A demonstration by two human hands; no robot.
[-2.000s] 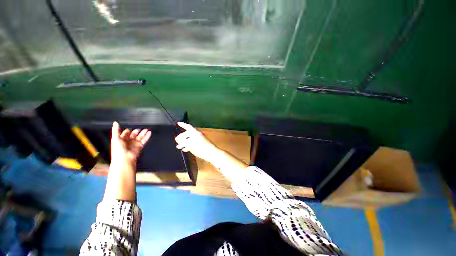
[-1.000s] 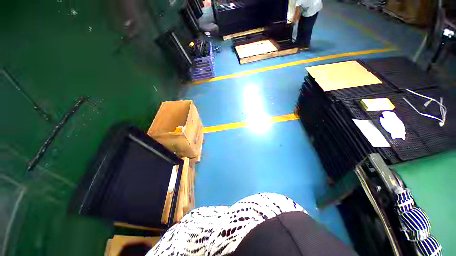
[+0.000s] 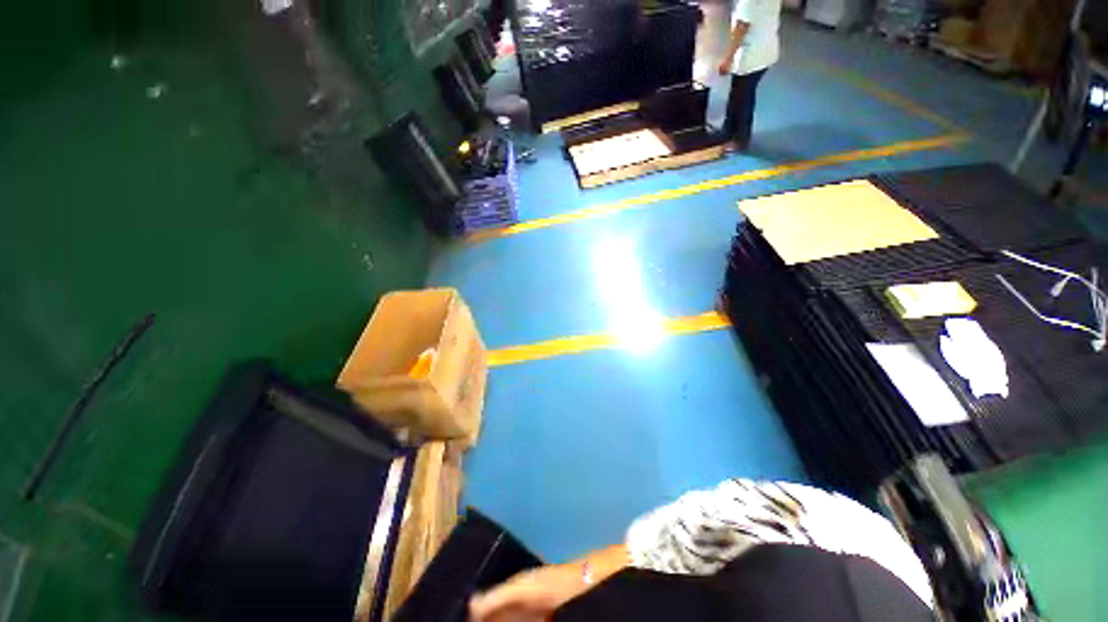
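Note:
My right hand (image 3: 525, 598) is at the bottom edge of the view, partly cut off, its arm reaching left in a patterned sleeve. It holds a black housing (image 3: 471, 561) by its near side; only a corner of that housing shows and the fingers are partly hidden. Another black housing (image 3: 273, 504) leans at the green wall on the lower left, beside brown cardboard (image 3: 425, 535). My left hand is out of the picture.
An open carton (image 3: 444, 383) with something orange stands by the wall. A purple crate (image 3: 490, 201) and a low pallet (image 3: 620, 152) are farther off, near a standing person (image 3: 751, 61). A black ribbed stack (image 3: 790, 352) stands on the right.
The view has turned from the wall to the aisle. My right hand has come into view low down with a black housing. The person at the back now stands more upright.

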